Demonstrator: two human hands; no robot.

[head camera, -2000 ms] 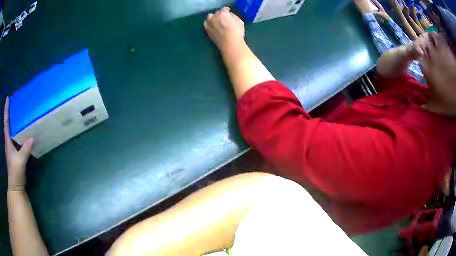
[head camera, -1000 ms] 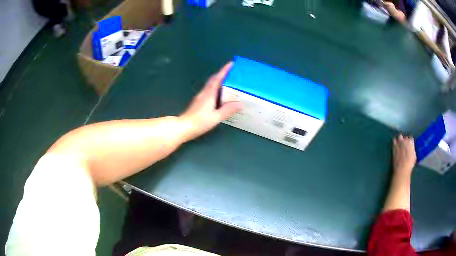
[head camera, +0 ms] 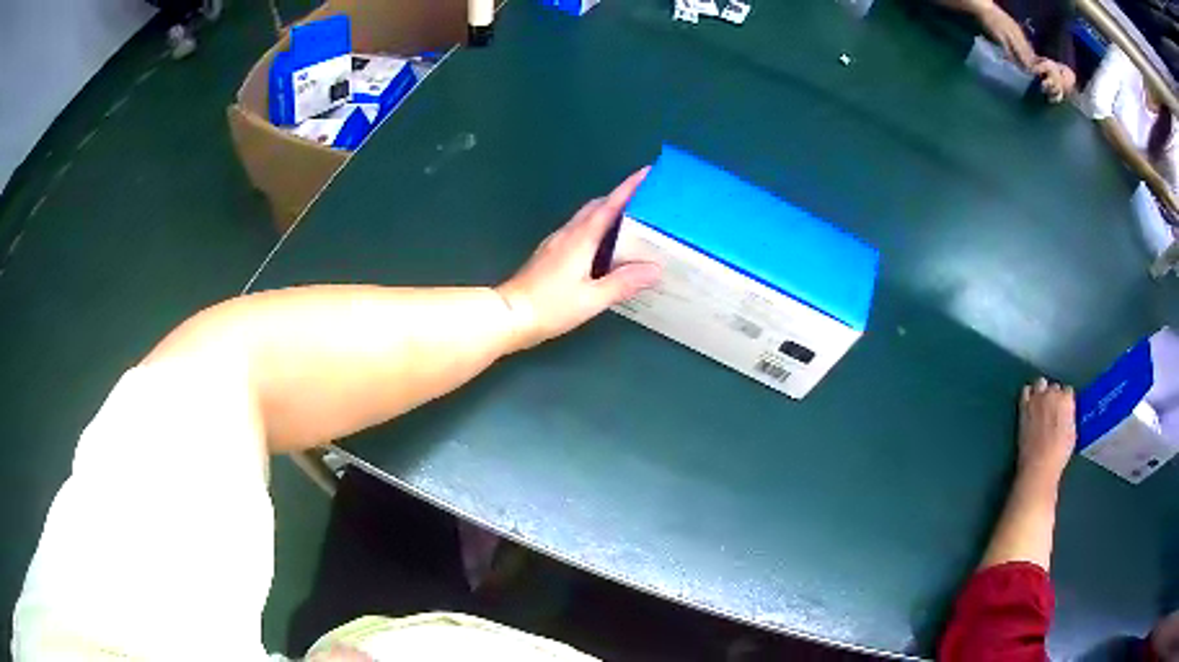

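Observation:
A closed retail box (head camera: pixel 743 278) with a bright blue top and a white printed side sits on the dark green tabletop, near the middle of the view. My left hand (head camera: pixel 584 259) grips its left end, with the thumb on the white side and the fingers behind the end. The fingertips are partly hidden by the box. My right hand is not in view.
The green table (head camera: pixel 569 453) has a curved pale edge. A brown master carton (head camera: pixel 291 175) at the upper left holds blue-and-white boxes. At the right, a red-sleeved person's hand (head camera: pixel 1047 427) is beside an open box (head camera: pixel 1131 407). Small white parts (head camera: pixel 711 10) lie at the far side.
My view has swung left from the co-worker to the box and carton. Since one second ago the box and my left hand appear slightly further right in view, with my hand still on the box.

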